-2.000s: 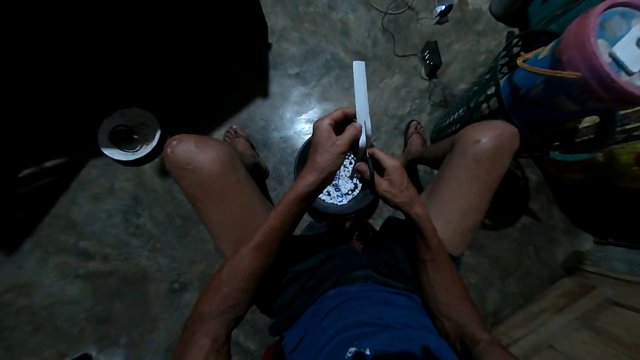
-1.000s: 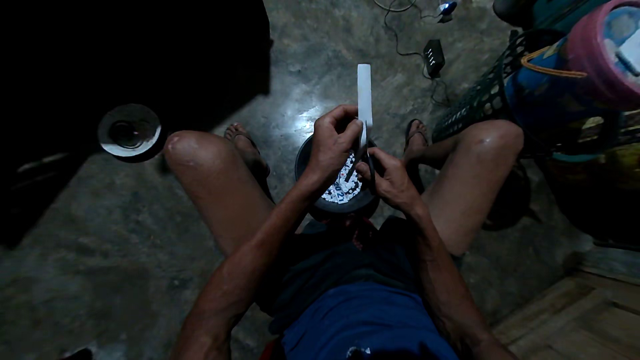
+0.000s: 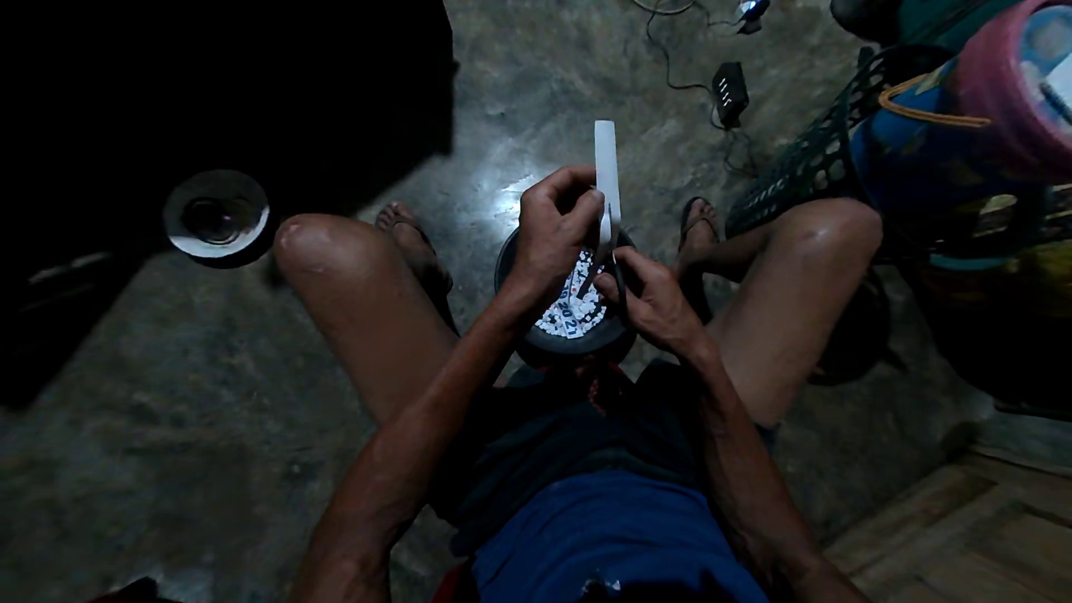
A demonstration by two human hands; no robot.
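Between thumb and fingers, my left hand (image 3: 557, 226) pinches a long white paper strip (image 3: 605, 159) that points away from me. My right hand (image 3: 657, 297) holds scissors (image 3: 618, 276), whose blades reach the lower part of the strip. Under both hands a round dark bowl (image 3: 548, 342) sits between my legs. Many small white paper pieces (image 3: 590, 314) lie in it, along with a narrow printed strip (image 3: 568, 310) bearing numbers. My fingers hide part of the scissors and of the bowl's rim.
A white round dish (image 3: 182, 226) is beside my left knee. On the floor ahead lies a black power strip (image 3: 730, 94) with cables. To the right stand a dark perforated plastic basket (image 3: 800, 163) and a pink-rimmed container (image 3: 988, 84). A wooden panel (image 3: 963, 536) is at lower right.
A narrow strip with numbers now shows on the paper pieces in the bowl. Both hands remain in about the same place, with the paper strip and scissors still held.
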